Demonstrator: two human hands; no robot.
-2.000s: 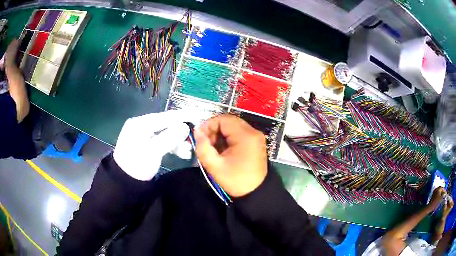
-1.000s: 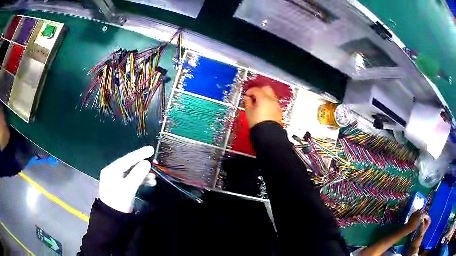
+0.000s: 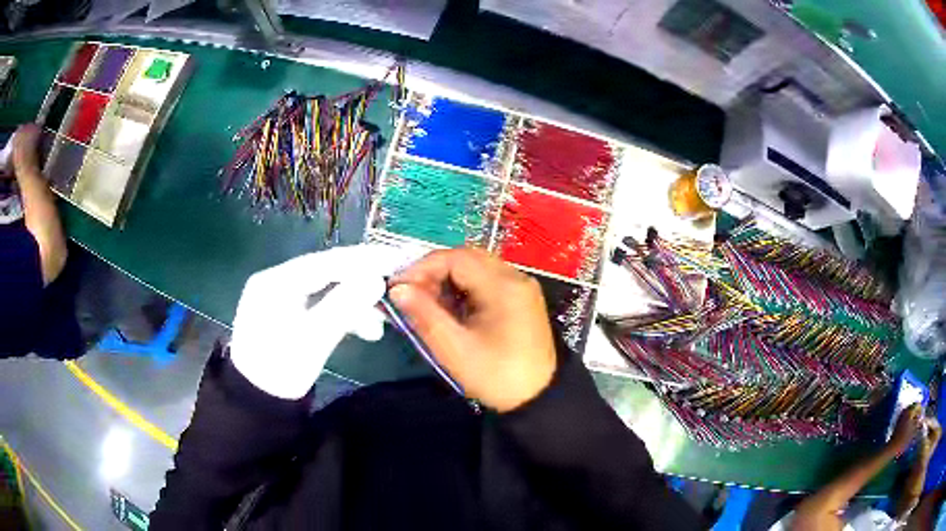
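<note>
My left hand (image 3: 301,316), in a white glove, pinches the upper end of a part-built wire harness (image 3: 427,353). My bare right hand (image 3: 482,327) meets it there, thumb and index finger closed at the same end. Blue and pale wires hang down below the fingers to the right. The connector housing is hidden between the fingertips. Behind the hands is the white sorting tray (image 3: 505,178) with blue, green, dark red and red wires showing. Its front compartments are mostly covered by my hands.
Loose harness pile (image 3: 306,156) lies left of the tray. Harness stack (image 3: 768,332) lies right, with an amber round container (image 3: 687,194) and a white-grey bench machine (image 3: 788,156) behind. A second sorting tray (image 3: 114,135) stands far left by a neighbour's arm (image 3: 39,207). Another person's hands (image 3: 913,430) are lower right.
My right hand has come back from the dark red and red wire compartments to my left hand's fingertips. My left hand has risen with the harness to meet it. The camera view has shifted.
</note>
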